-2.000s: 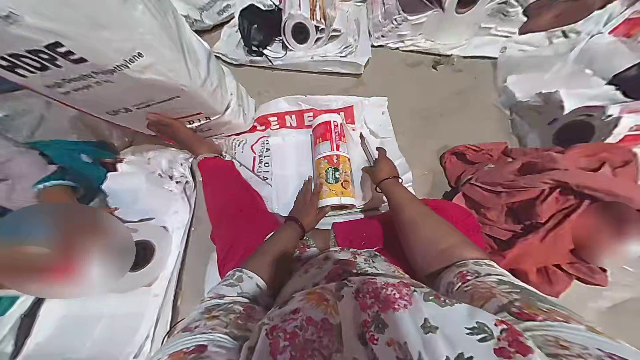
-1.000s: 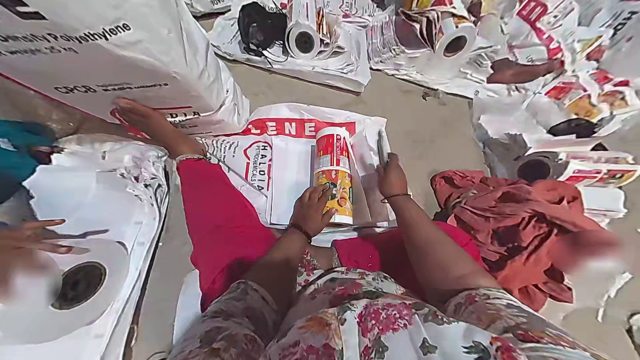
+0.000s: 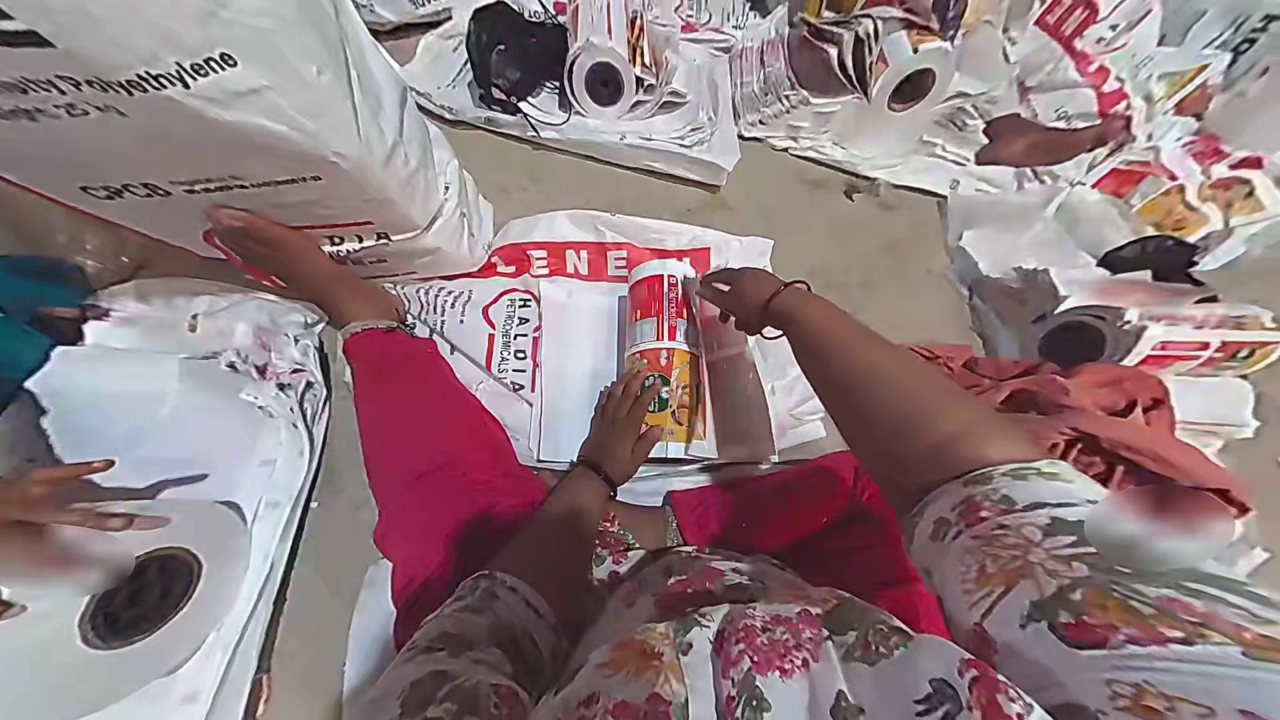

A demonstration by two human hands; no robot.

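A roll of printed packaging film (image 3: pixel 660 310), red above and yellow below, lies lengthwise between my hands on white sheets (image 3: pixel 578 370). These lie on a printed white plastic sack (image 3: pixel 510 262) spread on the floor between my legs. My left hand (image 3: pixel 622 425) rests with spread fingers on the yellow lower part of the roll. At the roll's upper right edge, my right hand (image 3: pixel 742 298) has bent fingers close to a thin, pale object; whether it grips it is unclear.
A full white woven sack (image 3: pixel 250 120) stands at upper left. At lower left, another person's hand (image 3: pixel 80 495) is near a large white roll (image 3: pixel 190 590). More film rolls (image 3: pixel 605 80) and stacked sheets lie across the top. A rust-red cloth (image 3: pixel 1100 410) lies at right.
My right hand has moved up and inward to the roll's top edge. The thin pale object that stood up from it earlier no longer shows plainly. My left hand remains on the roll's lower part.
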